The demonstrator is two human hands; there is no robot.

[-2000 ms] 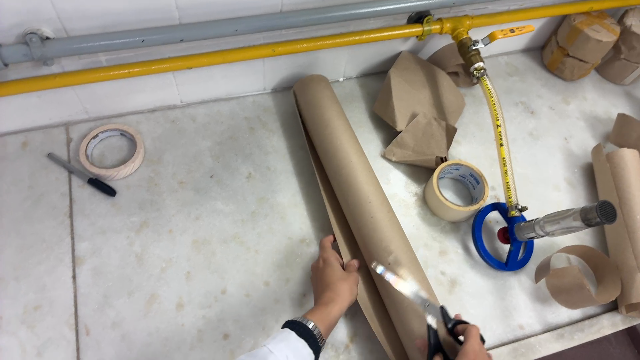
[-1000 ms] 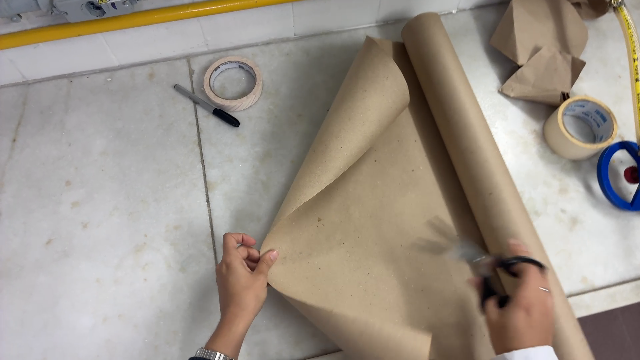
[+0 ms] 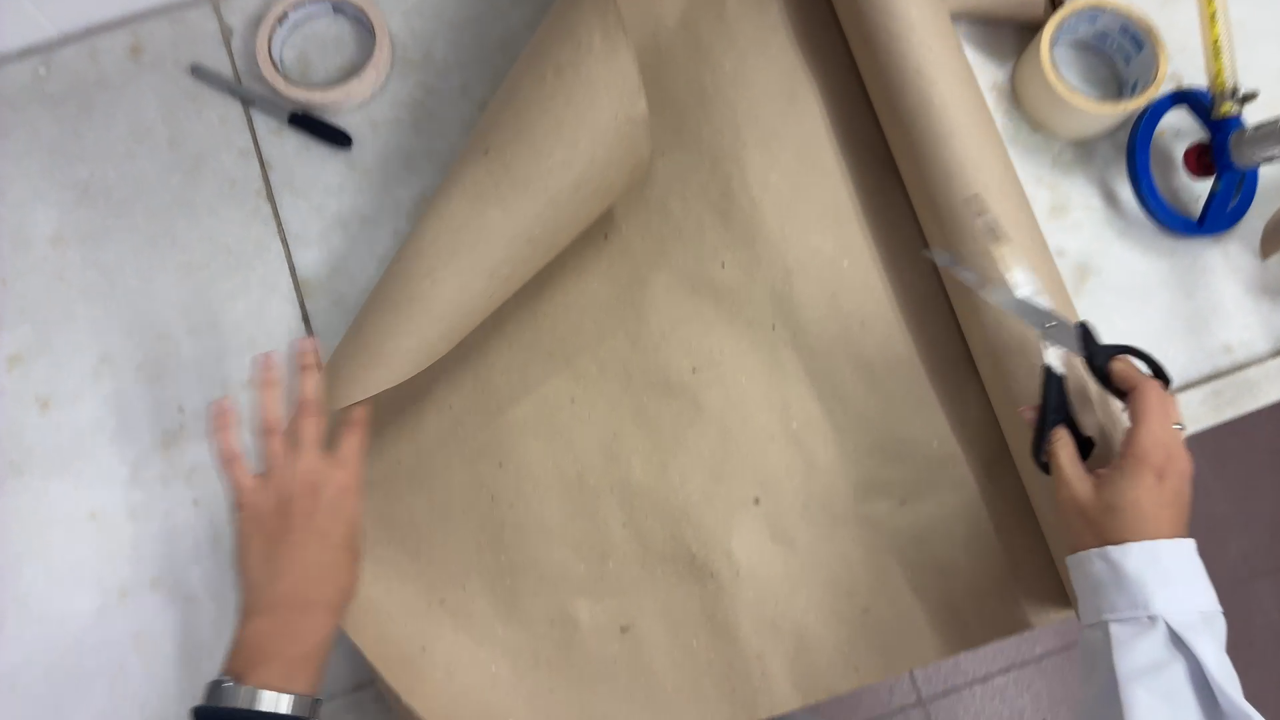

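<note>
A wide sheet of brown kraft paper [image 3: 680, 430] lies unrolled across the counter, its far left edge curling over. It runs from a long paper roll [image 3: 960, 200] on the right. My left hand [image 3: 300, 500], blurred, has its fingers spread at the sheet's left edge and grips nothing; whether it touches the paper I cannot tell. In my right hand [image 3: 1130, 460] are black-handled scissors [image 3: 1045, 325], held over the roll with handles and blades apart. The blades point up and left.
At the upper left, a roll of pale tape [image 3: 262, 45] lies near a black-capped marker [image 3: 270, 105]. Right of the paper roll are a cream masking tape roll [image 3: 1035, 100] and a blue ring-shaped stand base [image 3: 1140, 160] with a yellow hose [image 3: 1217, 50]. The counter's edge [image 3: 1230, 388] runs at the right.
Paper pulled out to the left from the roll now lies spread wider. My left hand, which pinched the sheet's corner a second ago, has let go and spread its fingers. The scissors remain in my right hand.
</note>
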